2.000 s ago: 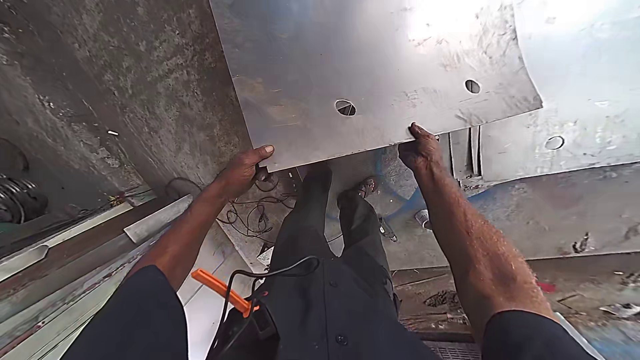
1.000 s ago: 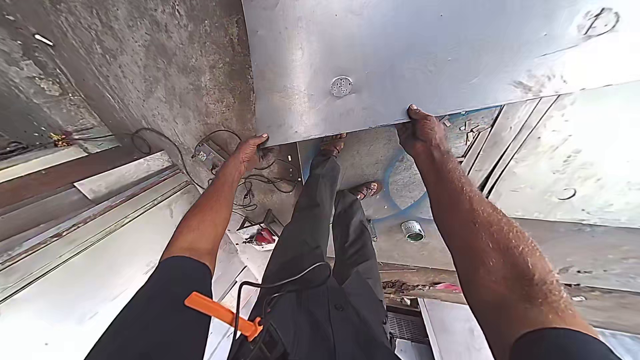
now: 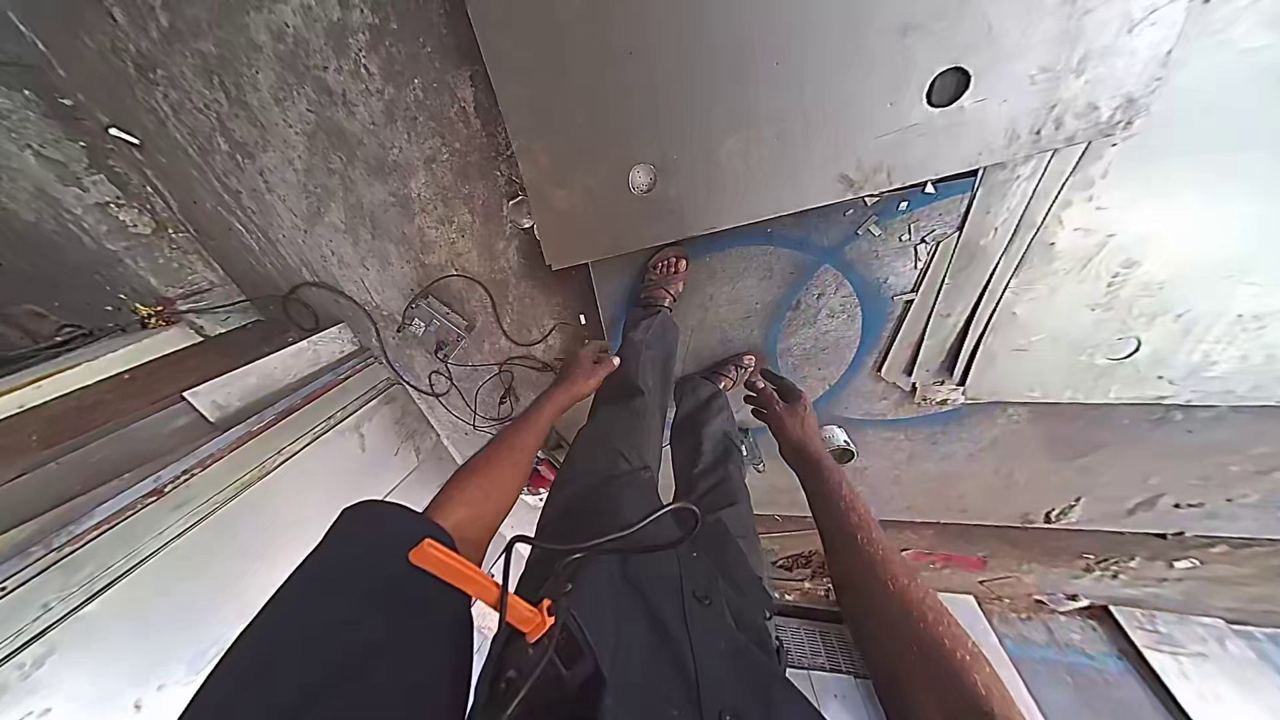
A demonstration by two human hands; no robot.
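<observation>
A large metal sheet [image 3: 780, 110] with round holes lies ahead of my feet, its near edge beyond both hands. My left hand [image 3: 588, 370] hangs beside my left shin, touching no sheet, its fingers loosely curled; whether they are apart is hard to see. Near my right foot is my right hand [image 3: 782, 405], holding nothing, with its fingers bent and apart. Below the sheet's edge, blue paint curves [image 3: 862, 330] mark the surface I stand on. An orange-handled tool [image 3: 480, 588] with a black cable hangs at my waist.
A small electrical box [image 3: 438, 328] with tangled cables lies on the concrete at left. An open tin [image 3: 838, 444] stands right of my right hand. Narrow metal strips [image 3: 960, 270] rest beside another large sheet [image 3: 1150, 300] at right. Long boards and panels [image 3: 270, 370] lie at lower left.
Both hands have let go of the metal sheet's near edge and drawn back toward my legs. The sheet now lies farther from me, and more of the blue-marked surface shows.
</observation>
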